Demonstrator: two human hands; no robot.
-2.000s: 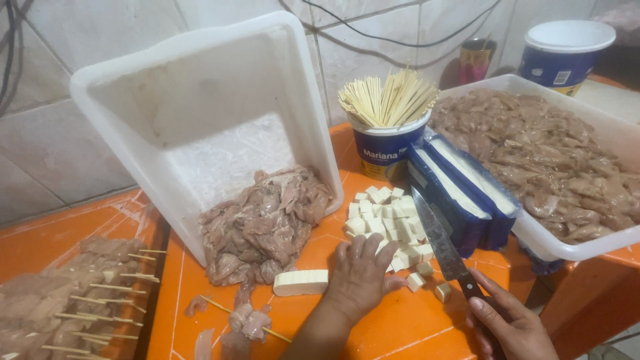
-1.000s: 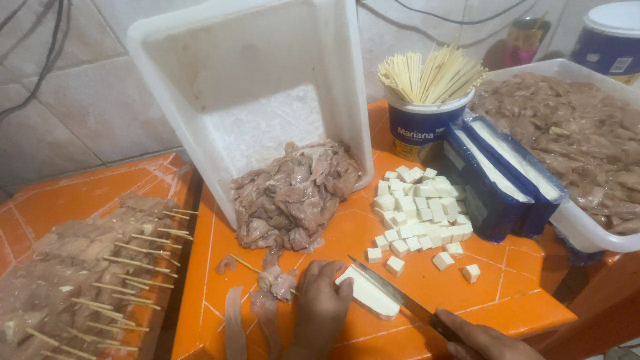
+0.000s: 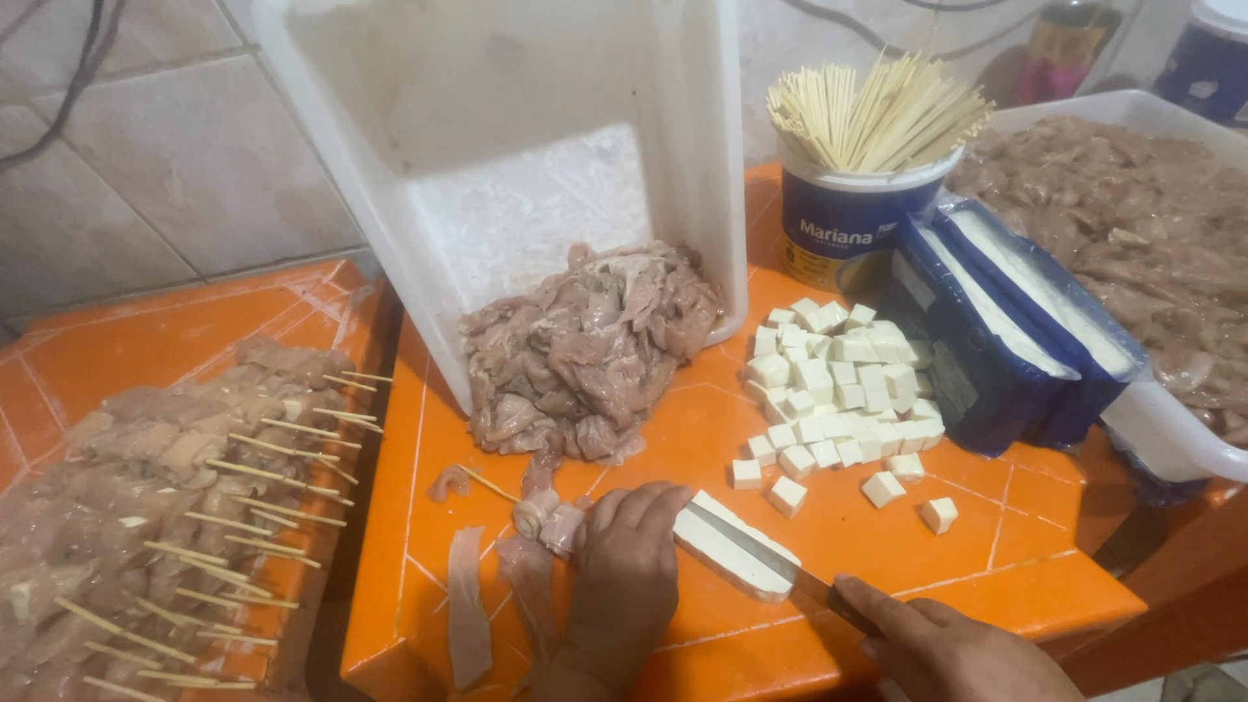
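My left hand (image 3: 629,575) rests on the orange tiled surface, its fingertips against the upper left end of a white cheese slab (image 3: 736,551). In my right hand (image 3: 951,643) is the dark handle of a knife (image 3: 770,558), whose blade lies lengthwise along the slab. White cheese cubes (image 3: 848,385) are heaped beyond it. A partly threaded meat skewer (image 3: 492,485) lies left of my left hand, beside loose meat strips (image 3: 470,604). Raw meat pieces (image 3: 595,351) spill from a tilted white plastic tub (image 3: 736,195).
Assembled meat skewers (image 3: 195,487) are piled at left across a gap. A blue bucket (image 3: 829,229) holds wooden sticks (image 3: 877,112). Blue-wrapped cheese blocks (image 3: 1014,331) stand beside the cubes, near a white tub (image 3: 1180,419) full of meat. Behind is a tiled wall (image 3: 195,146) with cables.
The cheese slab, earlier left of my left hand, now lies to its right. My right hand has brought the knife from beside the cubes onto the slab.
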